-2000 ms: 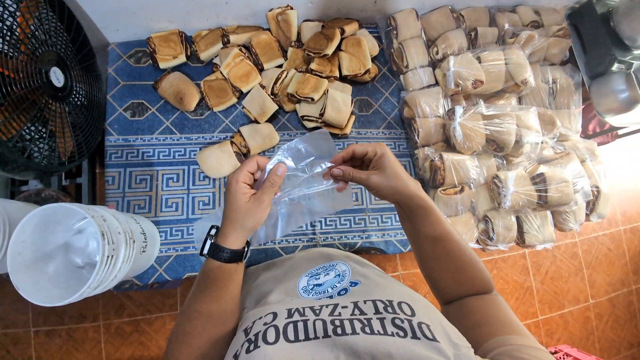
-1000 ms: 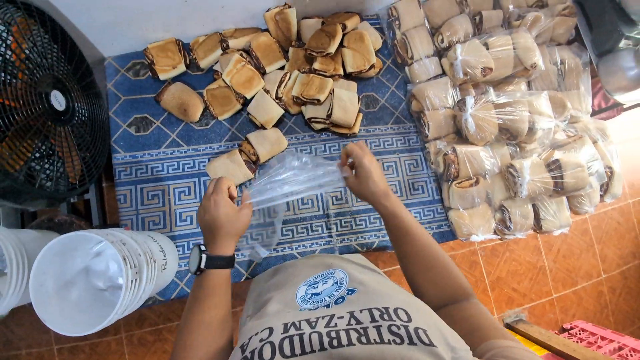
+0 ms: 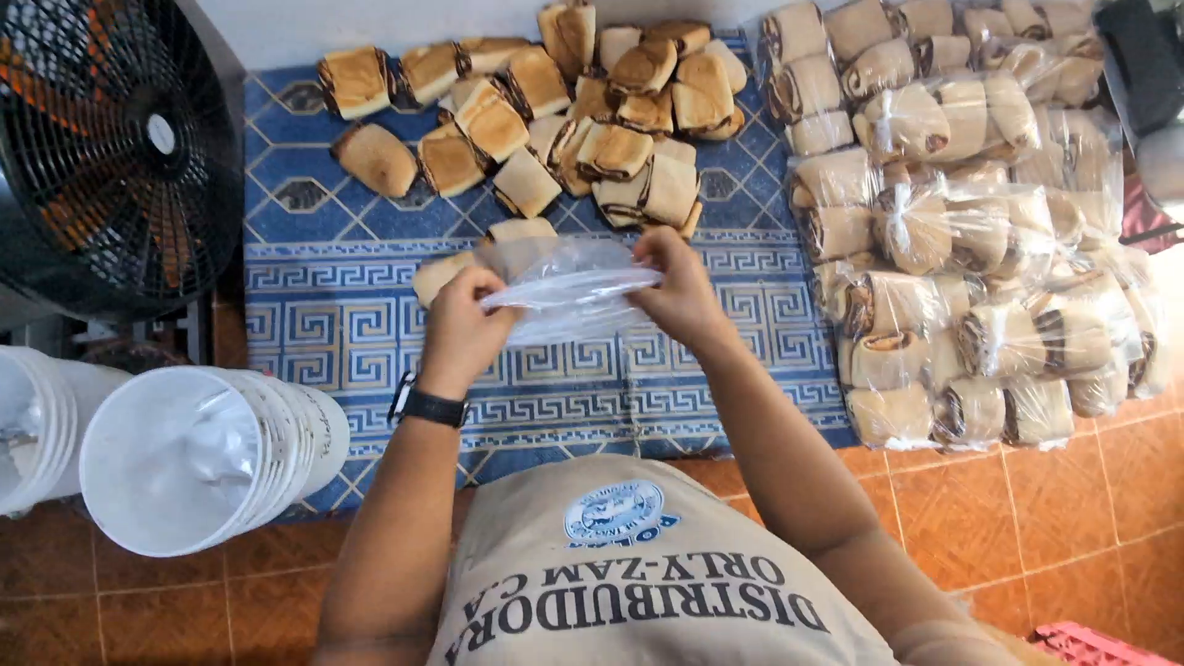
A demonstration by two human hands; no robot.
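A clear plastic bag (image 3: 573, 301) is stretched between my two hands above the patterned tablecloth. My left hand (image 3: 462, 324), with a watch on its wrist, pinches one side of the bag's edge. The other side is pinched by my right hand (image 3: 680, 291). Behind the bag lie two rolled pastries, one (image 3: 439, 276) beside my left hand and another (image 3: 520, 229) partly covered by the film. Farther back is a loose heap of browned rolled pastries with dark filling (image 3: 615, 153). I cannot see anything inside the bag.
Bagged pastries (image 3: 999, 222) are stacked along the right of the blue tablecloth (image 3: 324, 324). At the left stand a black fan (image 3: 111, 157) and stacked white buckets (image 3: 213, 462). A white wall (image 3: 388, 28) borders the back. A pink plastic object (image 3: 1078, 643) shows at the lower right.
Two seconds ago my hands were closer together around the folded bag; they have moved apart, and the bag is spread wide between them. The heap of pastries looks the same.
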